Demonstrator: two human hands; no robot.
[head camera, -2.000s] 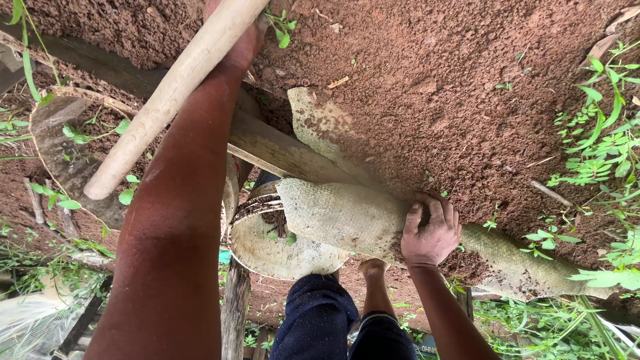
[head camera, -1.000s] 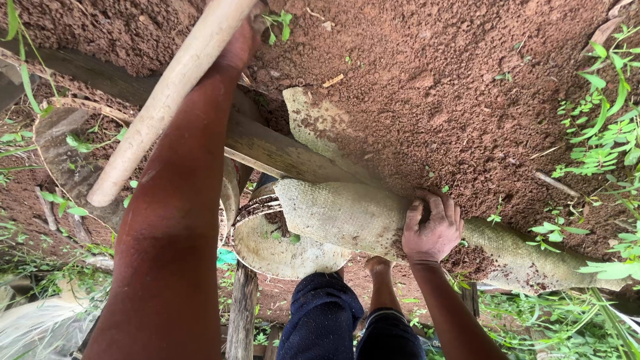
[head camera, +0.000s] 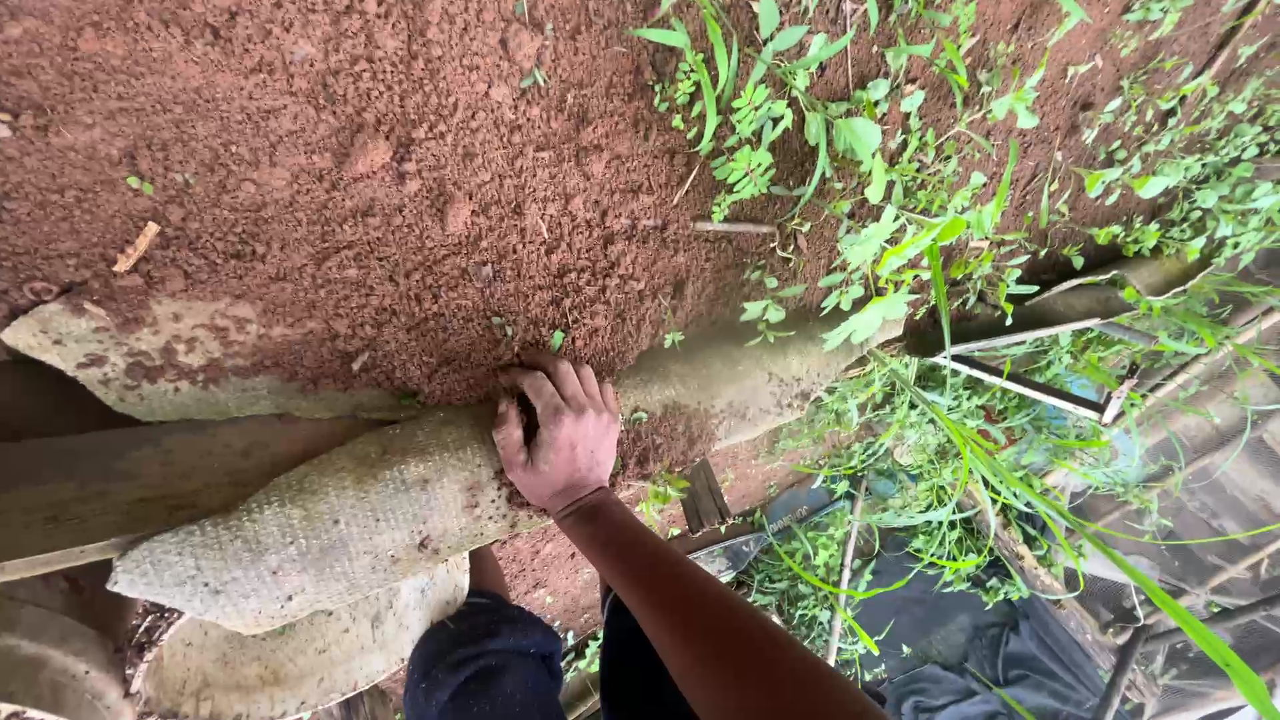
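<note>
My right hand (head camera: 562, 430) rests with curled fingers on the edge of a pale, textured sheet (head camera: 340, 515), where reddish-brown crumbly soil (head camera: 400, 200) meets it; whether the fingers pinch the sheet or some soil cannot be told. Another torn piece of sheet (head camera: 220, 370) lies partly under soil at the left. Beside it runs a wooden plank (head camera: 180, 475). Below the sheet's free end sits a round, pale container (head camera: 310, 640) with dark crumbs at its rim. My left hand is out of view.
Green weeds (head camera: 860, 240) grow over the soil at the upper right. A thin angled metal frame (head camera: 1030, 385) and dark cloth (head camera: 1000, 650) lie at the lower right among grass. A small stick (head camera: 735, 228) lies on the soil. My knees in dark clothing (head camera: 485, 655) are below.
The view has swung a good way to the right. My left arm and the pale wooden handle near it, seen in both earlier frames, are out of view. My right hand stays at the sheet's edge.
</note>
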